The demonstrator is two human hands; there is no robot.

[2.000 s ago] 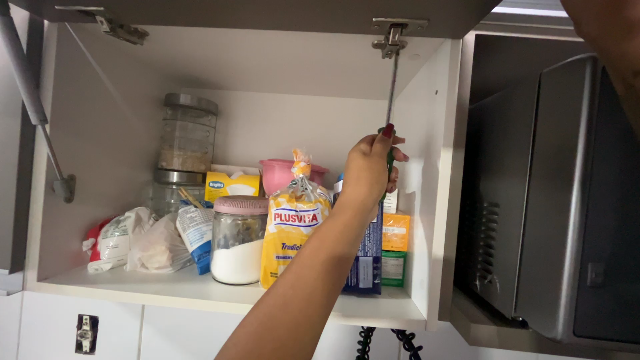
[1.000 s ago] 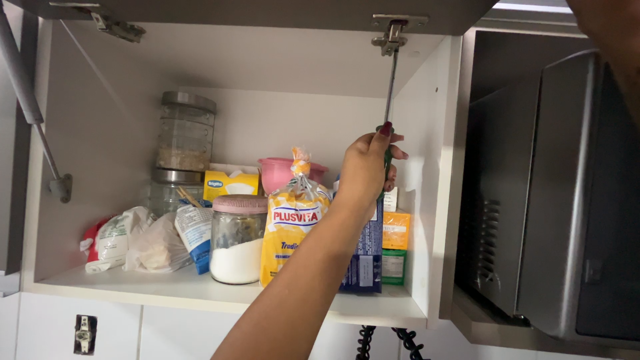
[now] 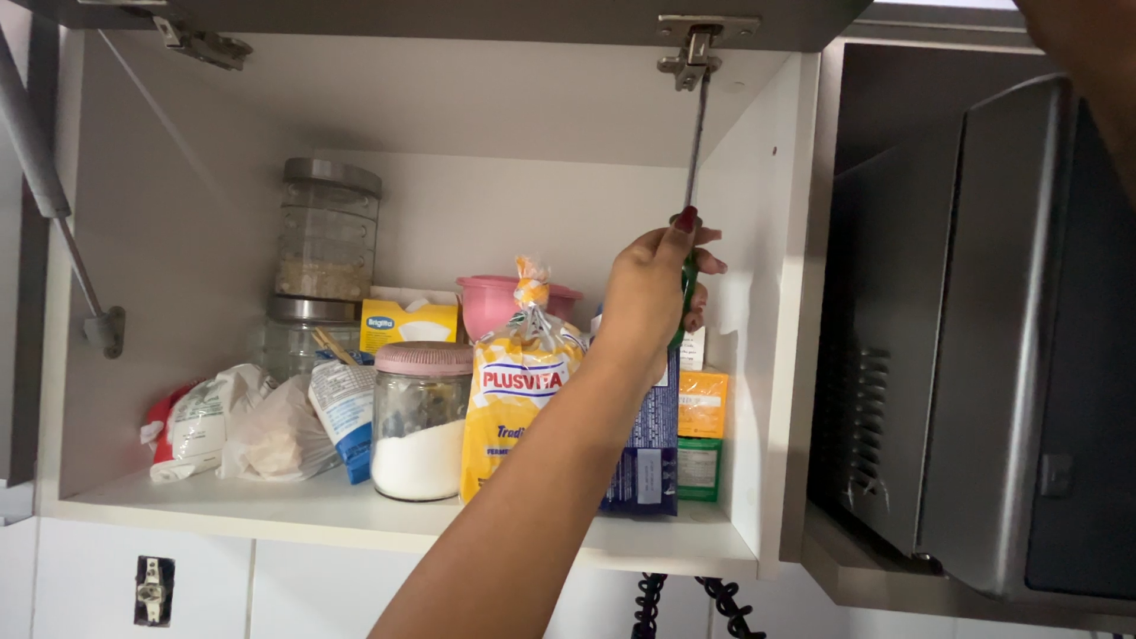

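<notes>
My left hand (image 3: 661,284) reaches up from the bottom edge, its fingers wrapped around the green handle of a screwdriver (image 3: 697,146). The shaft points almost straight up, and its tip meets the metal cabinet hinge (image 3: 692,62) at the top right of the opening. This hinge joins the raised cabinet door (image 3: 444,16). A second hinge (image 3: 204,43) hangs at the upper left, its arm angled away from the cabinet. My right hand is out of view; a dark, blurred part of an arm shows at the upper right edge.
On the shelf stand a yellow bread bag (image 3: 510,417), a jar of white powder (image 3: 419,453), stacked glass jars (image 3: 328,231), a pink bowl (image 3: 488,306), tied plastic bags (image 3: 280,435) and boxes (image 3: 703,404). A gas strut (image 3: 40,151) is at left, a microwave (image 3: 941,328) at right.
</notes>
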